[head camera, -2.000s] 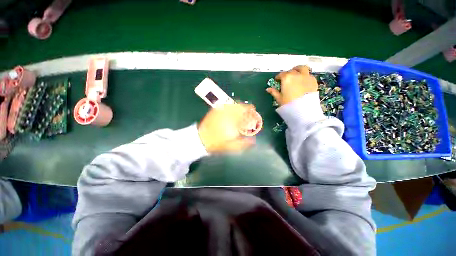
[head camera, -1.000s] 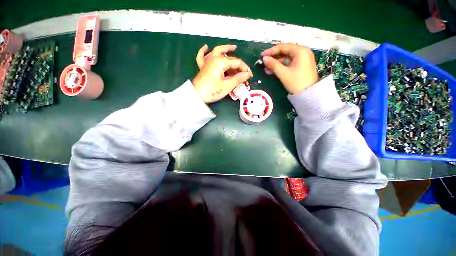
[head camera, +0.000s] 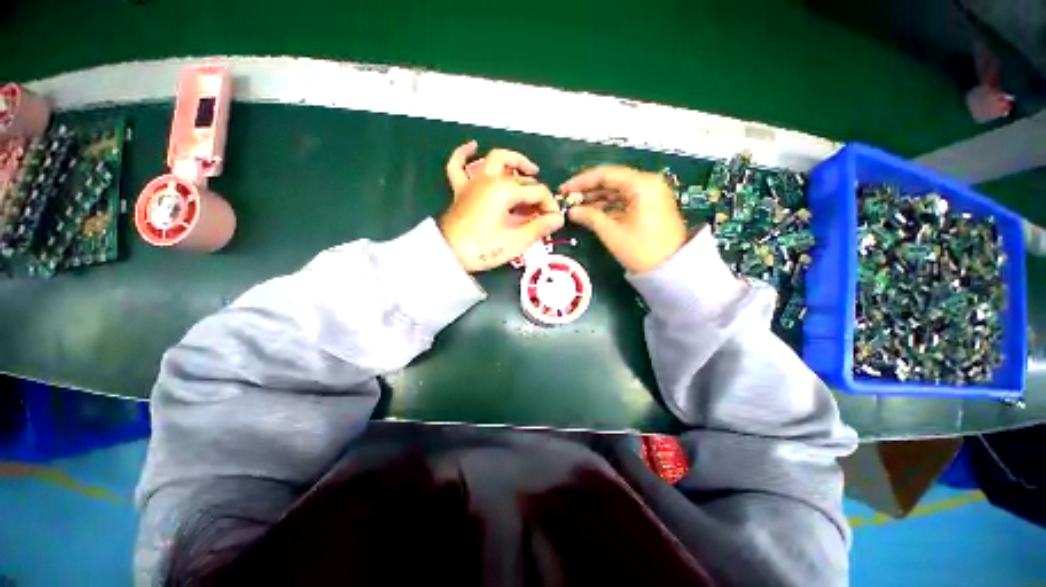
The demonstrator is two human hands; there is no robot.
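Observation:
A pink fan body (head camera: 556, 289) lies on the dark green bench in front of me, its spoked head towards me. My left hand (head camera: 496, 214) covers most of its handle and grips it. My right hand (head camera: 629, 216) pinches a small circuit board (head camera: 570, 201) at its fingertips, close to my left fingertips above the handle. The board is tiny and partly hidden by the fingers. Small red and white bits, possibly leads, show between the left hand and the fan head.
A blue bin (head camera: 828, 275) full of small boards stands at right, with a loose board pile (head camera: 757, 218) beside it. Another fan body (head camera: 172, 212) and larger board panels (head camera: 80, 206) lie at left. A pale rail (head camera: 401, 98) runs behind.
My right hand has gone from the loose boards to the fan body with a small board. My left hand has moved from beside the fan head onto the handle, and the head now points towards me.

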